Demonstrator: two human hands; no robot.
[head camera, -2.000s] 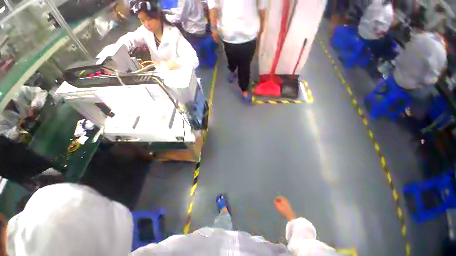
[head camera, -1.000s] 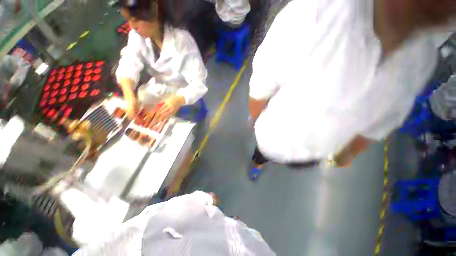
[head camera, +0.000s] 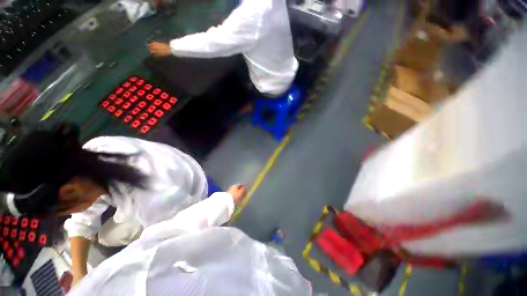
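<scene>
My left hand (head camera: 237, 192) is small and blurred at the end of a white sleeve near the middle; nothing shows in it, and its finger pose is unclear. My right hand is not in view. A dark tray with rows of red units (head camera: 138, 105) lies on the green bench (head camera: 92, 72) at upper left, well away from my hand. Another group of red units (head camera: 23, 230) shows at the left edge, partly cut off.
A person in a white smock (head camera: 156, 173) bends over work close at left; another (head camera: 237, 34) reaches over the bench. A blurred white board or panel (head camera: 445, 167) stands close at right, beside a red dustpan (head camera: 341, 250). Also a blue stool (head camera: 277, 113), cardboard boxes (head camera: 404, 104) and yellow-black floor lines.
The view has moved forward along the aisle and turned. The seated worker is now nearer, at lower left. The walking person is out of view, and my left hand shows more fully.
</scene>
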